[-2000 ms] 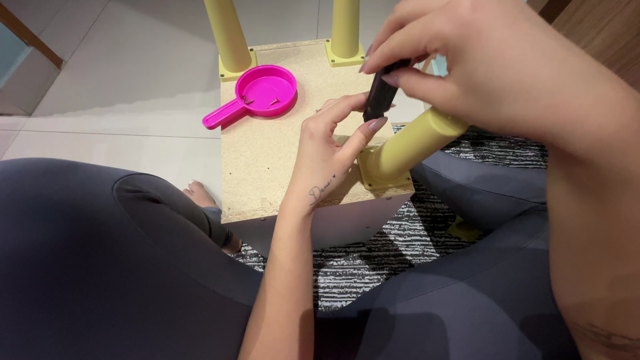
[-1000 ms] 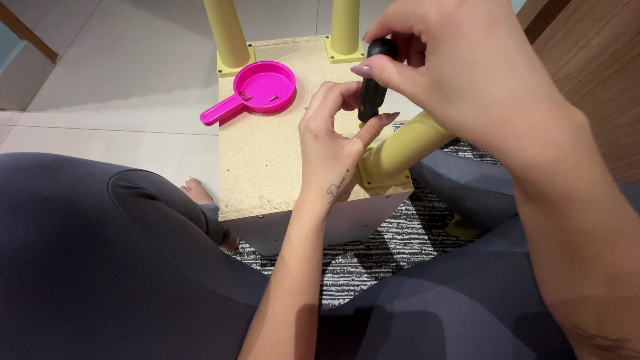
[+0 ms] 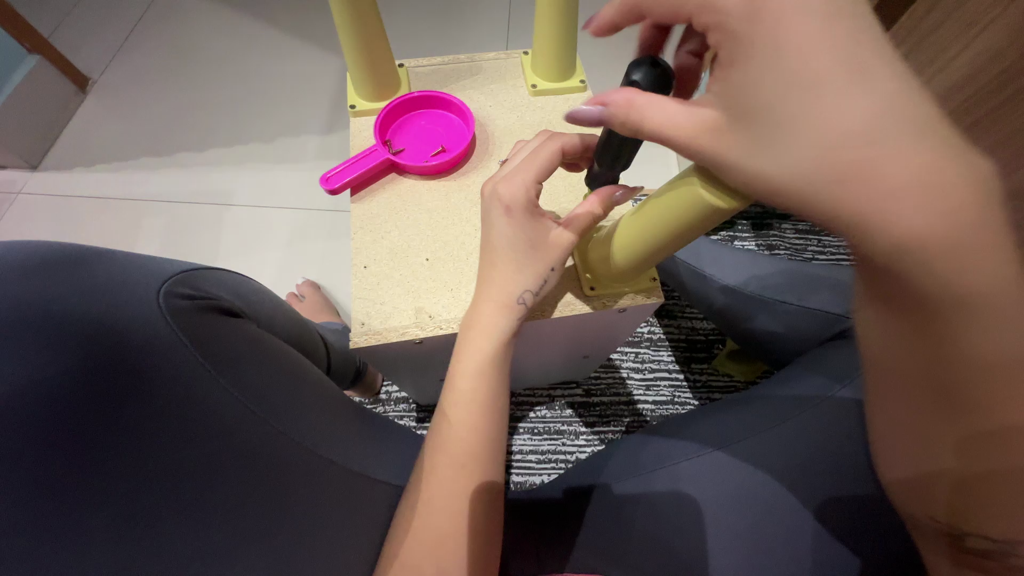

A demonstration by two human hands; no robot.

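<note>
A black screwdriver handle (image 3: 620,136) stands tilted over the square base plate of the nearest yellow leg (image 3: 668,224), on a chipboard panel (image 3: 416,248). My left hand (image 3: 536,192) has its thumb and fingers around the handle's lower end; the tip is hidden. At the upper end is my right hand (image 3: 696,96), fingers spread and loose, the thumb beside the handle; whether it grips cannot be told. A pink plastic dish with a handle (image 3: 428,132) lies on the panel to the left, with several small screws (image 3: 438,150) in it.
Two more yellow legs (image 3: 368,56) (image 3: 556,40) stand screwed to the panel's far corners. My legs (image 3: 200,384) flank the box. A black and white patterned rug (image 3: 560,440) lies below, light floor tiles (image 3: 216,104) to the left, and a brown wooden surface (image 3: 968,72) at upper right.
My right hand has shifted about the top of the screwdriver handle, and its fingers are now more spread. My left hand stays around the lower end.
</note>
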